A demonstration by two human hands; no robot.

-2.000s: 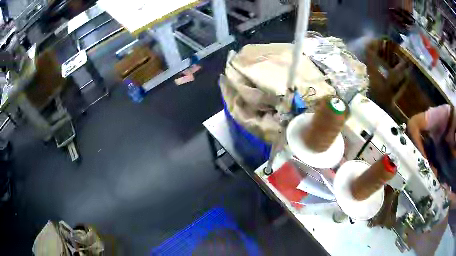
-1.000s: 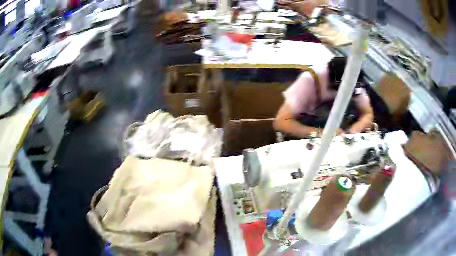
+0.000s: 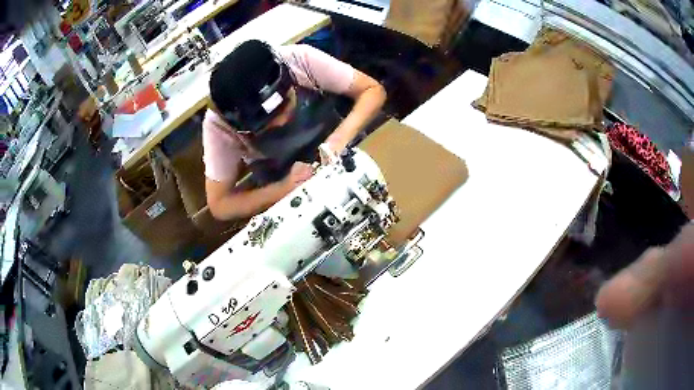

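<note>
My right hand (image 3: 647, 286) shows blurred at the right edge, cut off by it; its fingers and anything in them cannot be made out. My left hand is not in view. A white sewing machine (image 3: 251, 278) stands on a white table (image 3: 487, 251) in front of me. A flat brown panel (image 3: 415, 171) lies by its needle end. Several brown pieces (image 3: 323, 308) are fanned below the machine arm. A stack of brown panels (image 3: 544, 84) lies at the table's far right corner.
A seated person in a black cap (image 3: 251, 87) and pink top works behind the machine. Cardboard boxes (image 3: 156, 213) stand at left. Cream pieces with clear plastic (image 3: 122, 312) are at lower left. A pale ribbed surface (image 3: 559, 358) is at lower right.
The view has swung right and moved nearer the machine and seated person. The thread cones have left the picture. The brown panel stack and my blurred right hand now show at right.
</note>
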